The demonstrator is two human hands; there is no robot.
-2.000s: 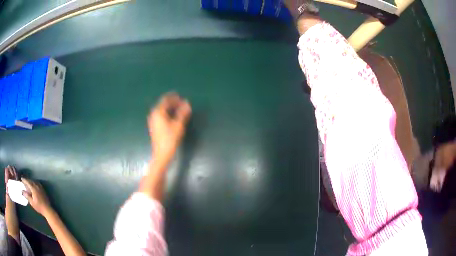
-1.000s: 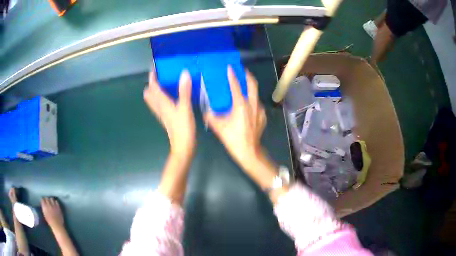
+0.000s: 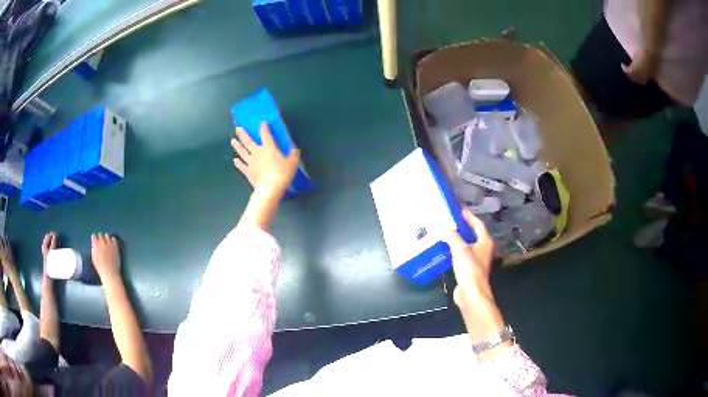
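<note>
My left hand (image 3: 266, 159) lies with spread fingers on a blue retail box (image 3: 260, 115) that rests on the dark green bench. My right hand (image 3: 472, 252) holds another retail box (image 3: 411, 209) by its right side, near the bench's right edge. This box shows its white broad face with a small dark picture and its blue narrow sides. My right thumb and fingers are partly hidden by the box.
A row of blue boxes (image 3: 66, 167) stands at the left, another row (image 3: 309, 13) at the top. A brown scrap carton (image 3: 586, 155) with loose plastic parts (image 3: 497, 159) is at the right. Coworkers' hands hold a white device (image 3: 64, 264) at the lower left. A pale tube post (image 3: 387, 39) stands at the top.
My hands were together over blue boxes near the rail. They are now apart: the left on one box, the right holding another toward the bench's right edge. The view has shifted.
</note>
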